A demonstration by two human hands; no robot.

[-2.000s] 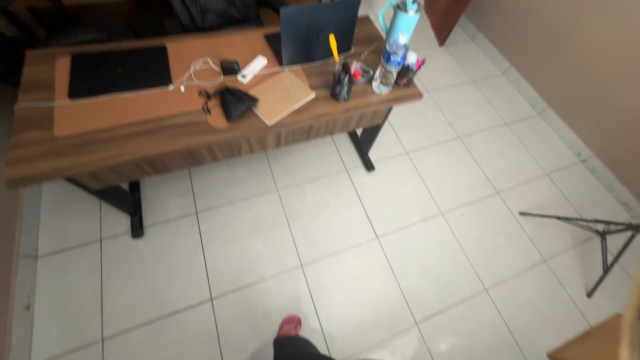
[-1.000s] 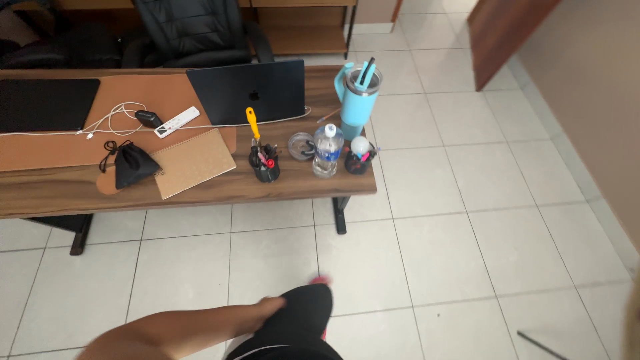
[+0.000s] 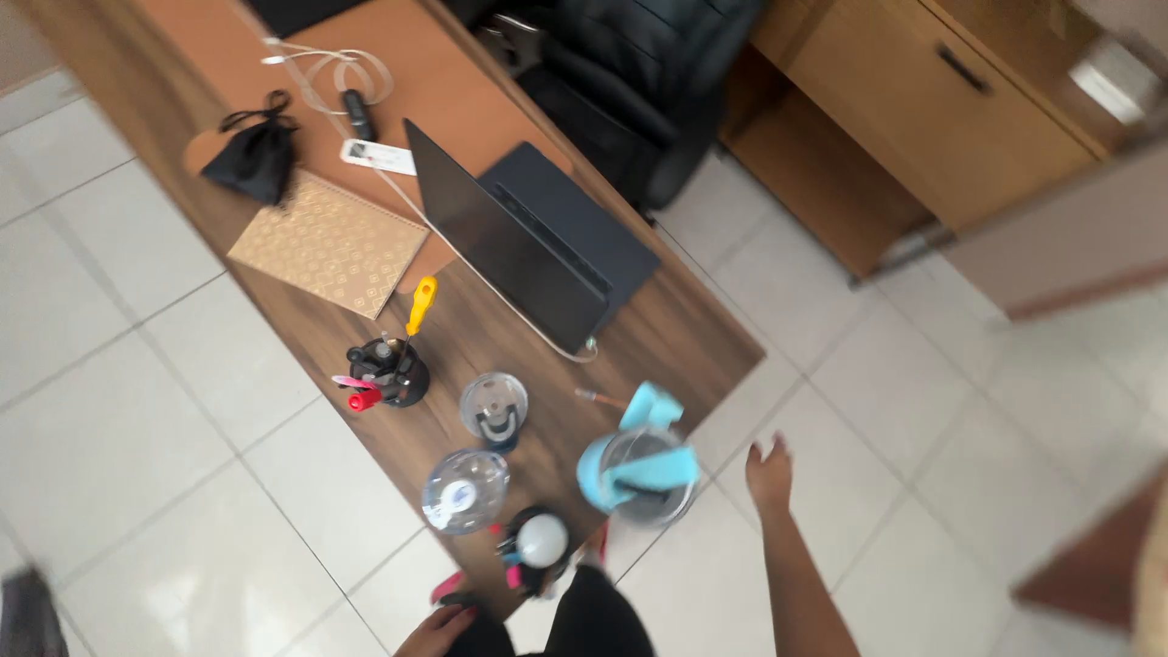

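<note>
My right hand (image 3: 771, 470), blurred, is held over the tiled floor to the right of the blue tumbler (image 3: 639, 476), fingers slightly apart and holding nothing. My left hand (image 3: 443, 630) is low beside my dark-clothed thigh; whether its fingers are curled I cannot tell. Nearest to it on the desk corner stands a pen cup (image 3: 540, 547) with a white round top. A clear plastic bottle (image 3: 465, 491) and a clear tumbler lid (image 3: 494, 408) are close by. A black pen holder (image 3: 391, 372) contains a yellow-handled screwdriver (image 3: 422, 306) and a red-capped marker.
The wooden desk (image 3: 730, 365) also bears an open laptop (image 3: 511, 246), a patterned notebook (image 3: 330, 245), a black drawstring pouch (image 3: 254, 160), a white remote (image 3: 379, 156) and a coiled cable (image 3: 347, 82). Behind stand a black office chair (image 3: 630, 91) and a wooden cabinet (image 3: 912, 109).
The view has swung round and come nearer the desk's end. Both hands are now in view; one second ago only one arm showed, reaching over my leg.
</note>
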